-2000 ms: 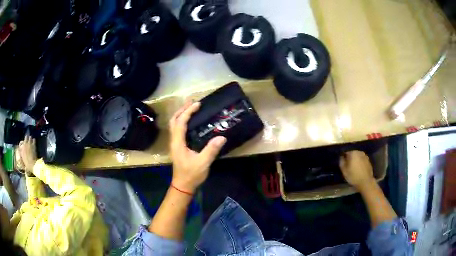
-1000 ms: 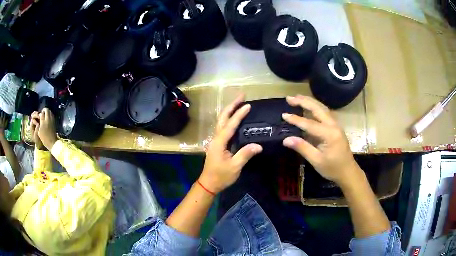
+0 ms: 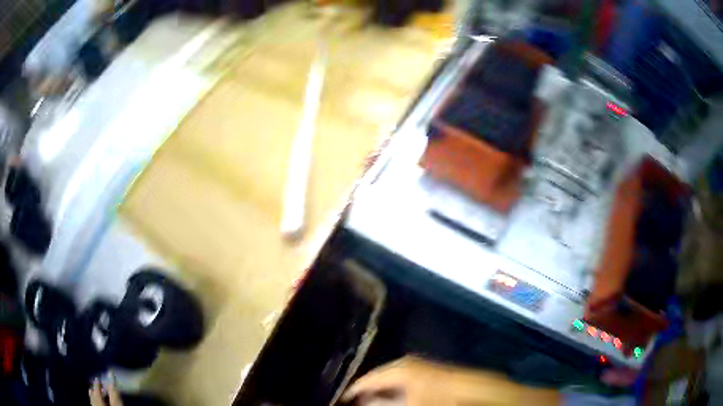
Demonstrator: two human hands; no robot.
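The view is strongly blurred. My left hand (image 3: 105,392) shows only as fingertips at the bottom left edge, beside a dark shape; whether it holds anything is unclear. My right hand (image 3: 384,387) is blurred and cut off at the bottom edge, just right of the parts carton (image 3: 366,317); its fingers cannot be made out. Black speaker bodies with pale C-shaped marks, such as this one (image 3: 170,317), stand at the lower left. The speaker body held earlier cannot be made out.
A white machine (image 3: 412,206) on the right bears an orange-brown fixture (image 3: 472,170) with dark contents and a second fixture (image 3: 614,262). Green and red lights show on its front. A long rod tool (image 3: 303,158) lies on the cardboard-covered table (image 3: 222,182). A blurred person is at the top left.
The view has swung to the right, bringing the machine into sight. Both hands, earlier together on the speaker body, now show apart at the bottom edge. The neighbour in yellow is out of view.
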